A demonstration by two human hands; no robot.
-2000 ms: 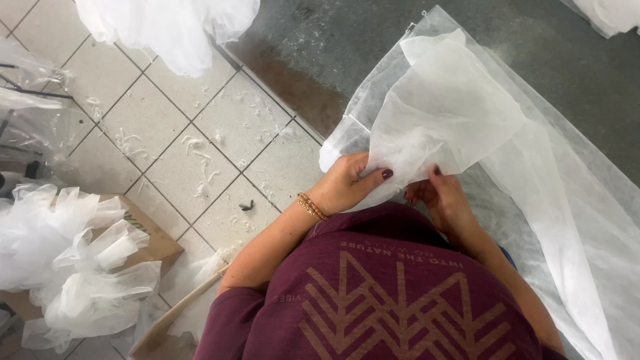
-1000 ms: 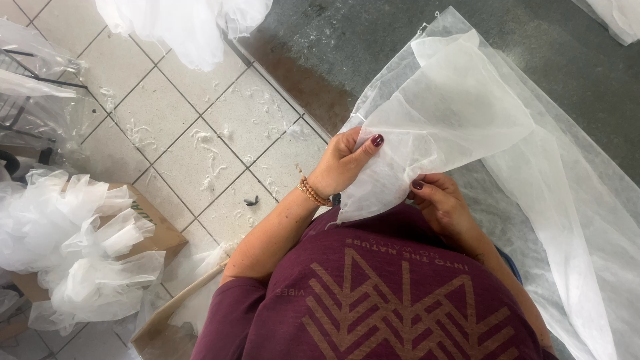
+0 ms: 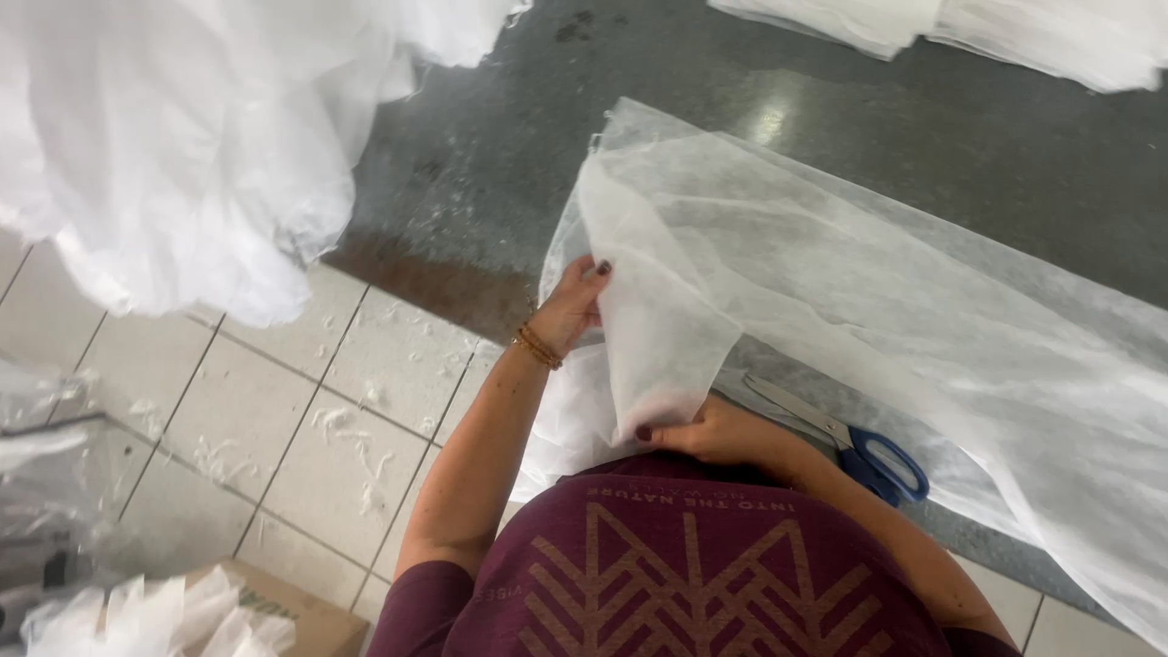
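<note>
A long piece of sheer white fabric [image 3: 821,274] lies over the dark table and hangs past its near edge by my body. My left hand [image 3: 573,306] grips its edge on the left side, thumb on top and fingers behind the cloth. Lower down, my right hand [image 3: 707,433] pinches the fabric's corner close to my shirt, its fingers partly hidden. Just right of that hand, scissors with blue handles [image 3: 853,443] lie by my forearm, the blade tips toward the fabric.
White fabric [image 3: 182,137] hangs at the upper left, and more stacked fabric [image 3: 1031,27] is on the table's [image 3: 438,173] far side. Thread scraps [image 3: 356,438] litter the tiled floor. A cardboard box [image 3: 301,602] with white material stands at the lower left.
My left hand has moved up along the fabric, away from my body, and the hands are farther apart. The scissors have come into sight. The view has shifted.
</note>
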